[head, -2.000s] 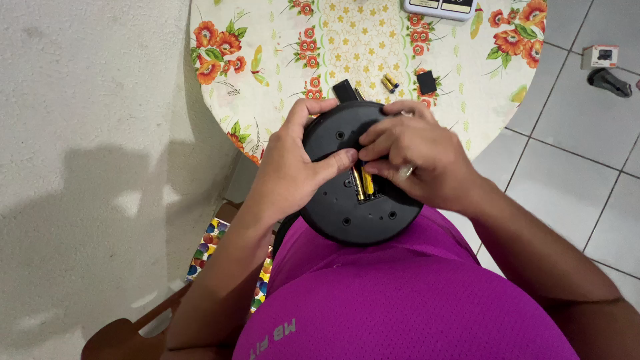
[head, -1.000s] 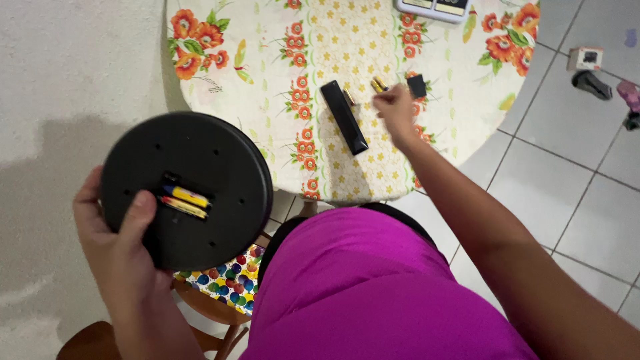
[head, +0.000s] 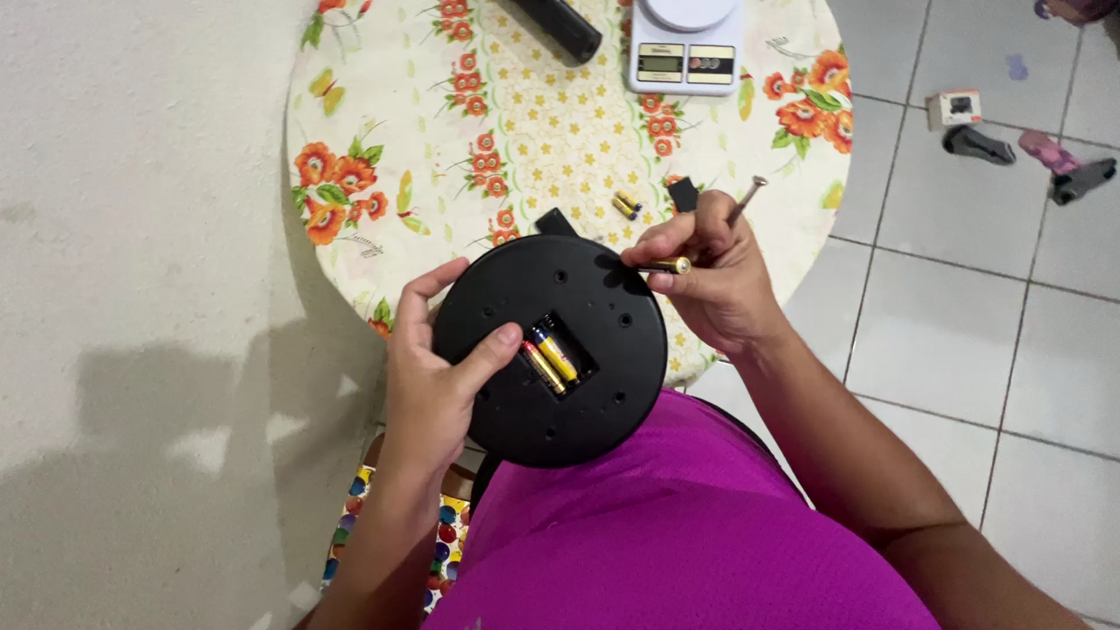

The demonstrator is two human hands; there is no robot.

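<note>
My left hand [head: 446,367] holds a round black plastic base [head: 490,420] above my lap, its thumb beside the open battery compartment. Two cylindrical batteries [head: 549,359] lie side by side in that compartment, with a dark gap on their right. Just past the base's upper right edge, my right hand [head: 713,280] pinches another battery [head: 669,265] between thumb and finger. A thin metal tool [head: 748,199], perhaps a screwdriver, also sticks out of this hand. Small batteries [head: 627,205] lie on the table beyond, near a small black cover [head: 682,193].
A white kitchen scale [head: 687,83] and a black cylindrical object [head: 564,31] rest on the round table's floral cloth [head: 350,96]. Another black piece [head: 555,222] shows behind the base. Socks [head: 978,145] and a small box [head: 955,108] are on the tiled floor at right.
My right hand has come back from the tabletop towards the base, now with a battery in its fingers. The base, off to the left one second ago, is in front of my body again.
</note>
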